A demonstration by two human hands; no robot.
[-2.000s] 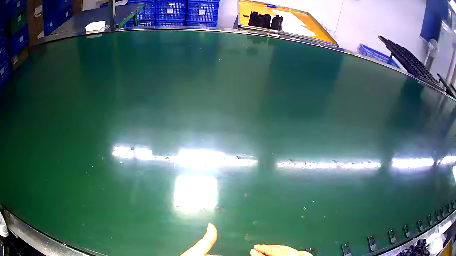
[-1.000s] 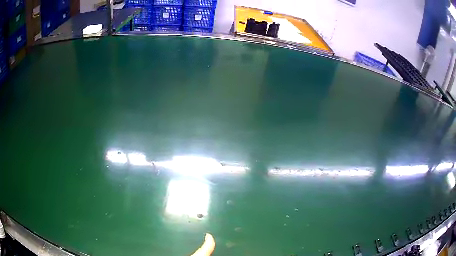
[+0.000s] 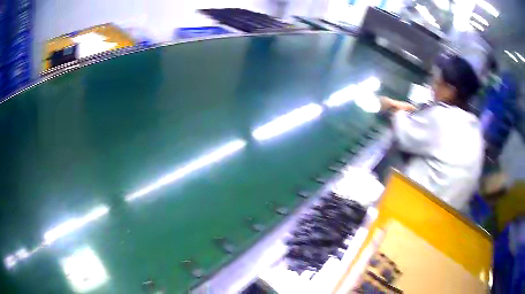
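Note:
Small black parts [image 3: 224, 244] stand one by one along the near edge of the green conveyor belt [image 3: 172, 155]. A loose heap of black parts [image 3: 323, 229] lies on the ledge beside the belt. A yellow tray [image 3: 440, 221] with a tan cardboard liner [image 3: 429, 258] is at the lower right, and a few dark tray parts [image 3: 380, 275] lie on the liner. The picture is blurred. Neither of my hands is in view.
A person in white [image 3: 443, 143] sits at the right with an arm over the belt. Crumpled white material [image 3: 358, 185] lies beside the heap. A far yellow tray [image 3: 109, 35] and black slatted racks [image 3: 244, 19] are beyond the belt. Blue crates [image 3: 16, 46] stand at upper left.
The view has swung right, bringing the heap, near yellow tray and seated person into view. The thumb or finger seen at the bottom edge has left the picture.

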